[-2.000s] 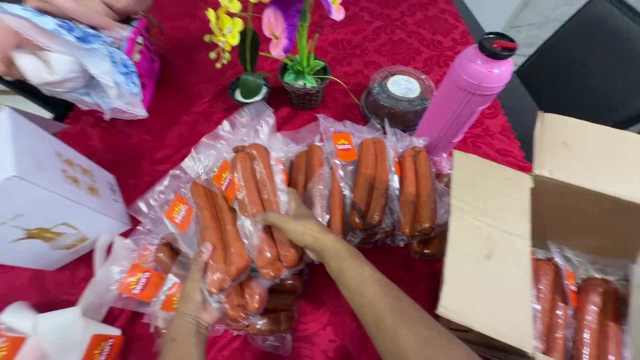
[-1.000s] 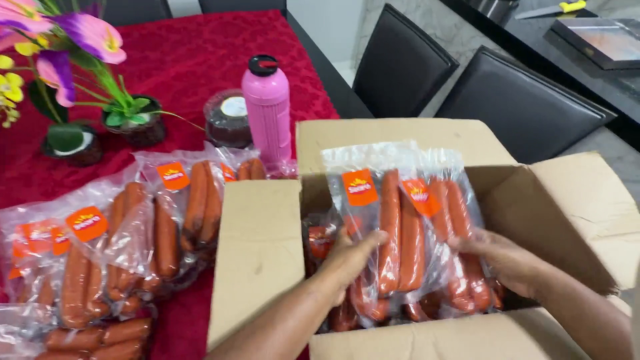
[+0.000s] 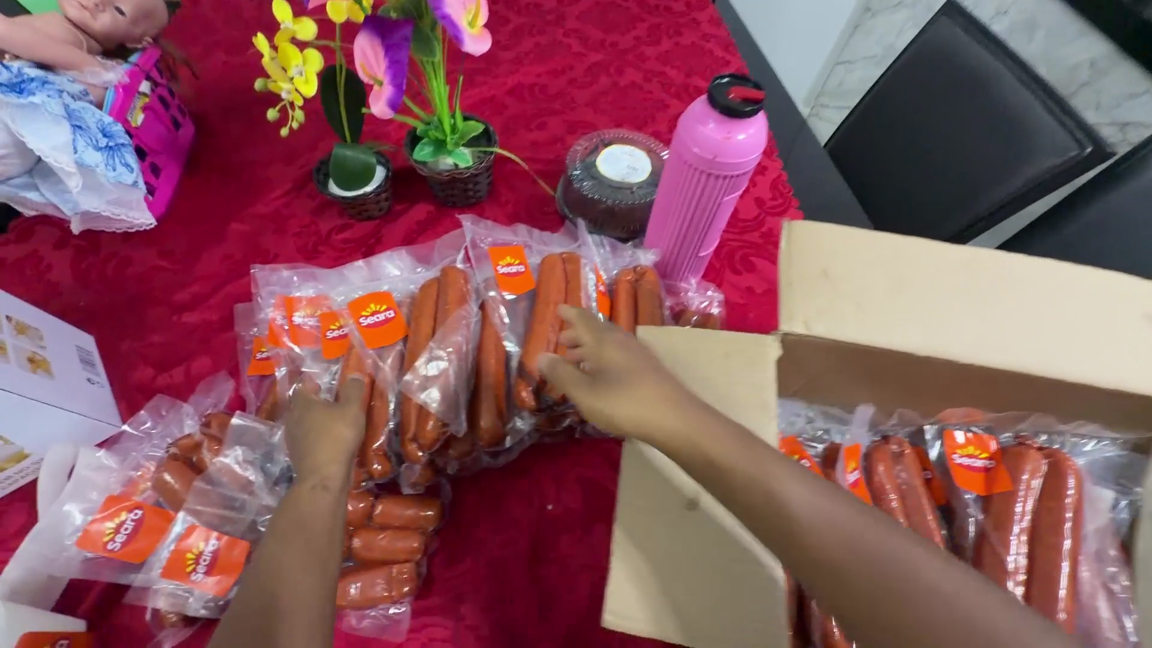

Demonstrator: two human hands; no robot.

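Clear vacuum packs of Seara smoked sausages (image 3: 435, 360) lie overlapped in a row on the red tablecloth. My left hand (image 3: 326, 432) rests against the packs at the row's left part; whether it grips one is hidden by its back. My right hand (image 3: 612, 373) touches a sausage pack (image 3: 544, 324) further right, thumb and fingers apart on its surface. More packs (image 3: 202, 513) lie at lower left, and a pack of short sausages (image 3: 387, 544) is beside my left forearm. The cardboard box (image 3: 702, 522) at right holds several sausage packs (image 3: 1026, 522), partly behind my right forearm.
Behind the row stand a pink bottle (image 3: 706, 180), a round plastic container (image 3: 614, 180) and two potted artificial flowers (image 3: 454, 166). A doll (image 3: 76, 135) with a pink basket (image 3: 162, 135) is at upper left, a white box (image 3: 54, 387) at left. Black chairs (image 3: 963, 126) stand beyond the table.
Both my hands were on packs in the cardboard box one second ago; now they are at the row on the table. The view has swung left.
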